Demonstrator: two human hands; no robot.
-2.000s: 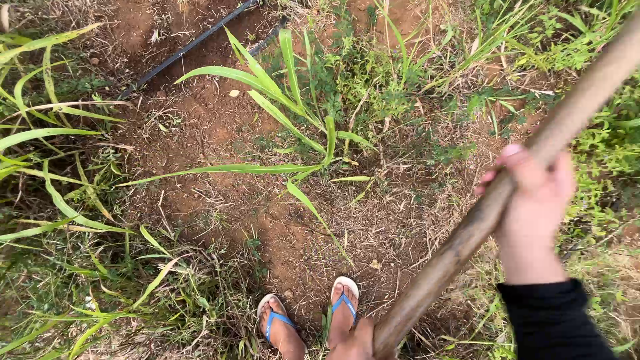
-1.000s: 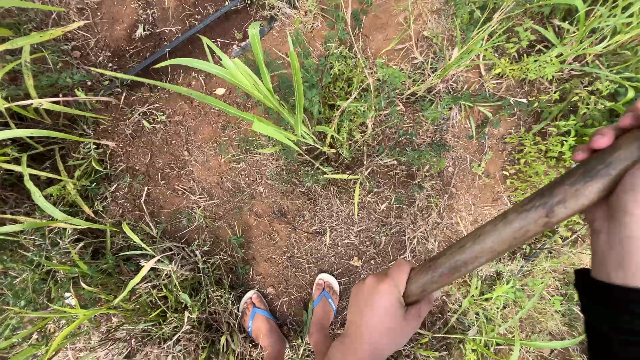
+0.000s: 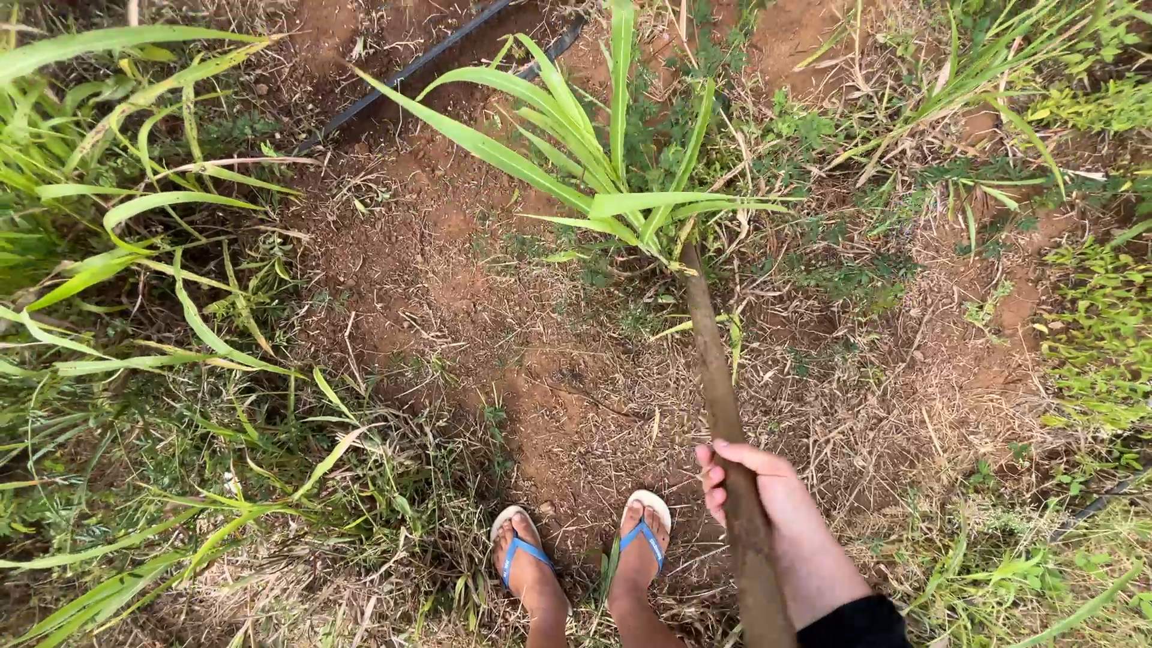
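My right hand (image 3: 765, 504), in a black sleeve, is wrapped around a long wooden handle (image 3: 720, 378) that rises from the bottom edge. The handle's far end goes in at the base of a broad-leaved green grass clump (image 3: 630, 207), where leaves hide it, so whatever is fixed there cannot be made out. My left hand is outside the view. My feet, in white flip-flops with blue straps (image 3: 650, 531), stand below the clump, to the left of the handle.
Black irrigation tubing (image 3: 409, 72) crosses the reddish soil at the top. Tall grass (image 3: 135, 360) fills the left side. Low leafy weeds (image 3: 1102, 333) grow at the right, and dry straw litter lies around the clump.
The handle has swung from a slant at the right to nearly upright in view, its far end now at the clump. My right hand has come down and inward; my left hand has left the view.
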